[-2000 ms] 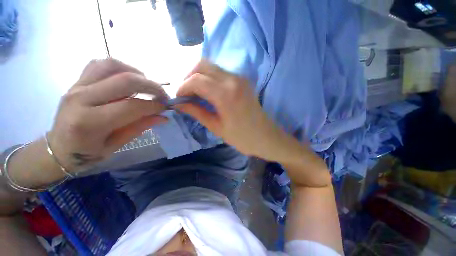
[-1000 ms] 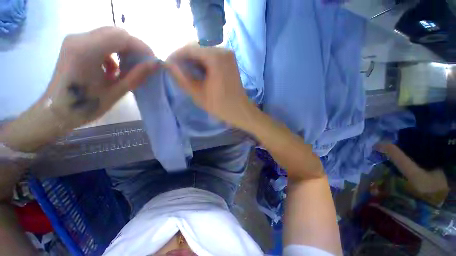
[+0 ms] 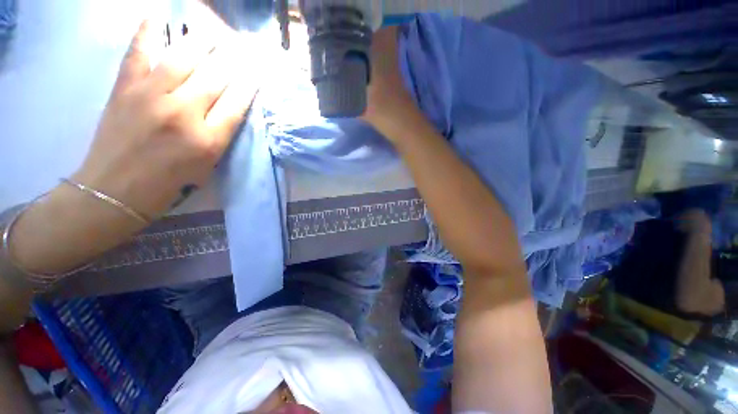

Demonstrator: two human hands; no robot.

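A light-blue band point(image 3: 252, 218) runs from near the bright needle area down over the ruled table edge and hangs over it. My left hand point(image 3: 174, 121) lies on the table beside the band's upper left edge, fingers spread; glare hides whether the fingertips hold cloth. Gathered light-blue cloth point(image 3: 332, 149) joins the band on its right. A wide light-blue panel point(image 3: 502, 121) drapes in folds farther right. My right hand point(image 3: 387, 81) is at the panel's left side, partly hidden behind the dark grey cylinder point(image 3: 341, 81); its fingers are not visible.
The ruler point(image 3: 356, 218) runs along the table's front edge. A blue basket point(image 3: 89, 348) is at lower left. Blue pieces point(image 3: 441, 311) are piled below the table at right. Purple cloth point(image 3: 566, 28) lies at top right. Another person's arm point(image 3: 697, 267) is at far right.
The hands have parted: my left is now laid on the table, my right has moved up behind the cylinder. The band now lies flat over the edge, and the cylinder appears lower in view.
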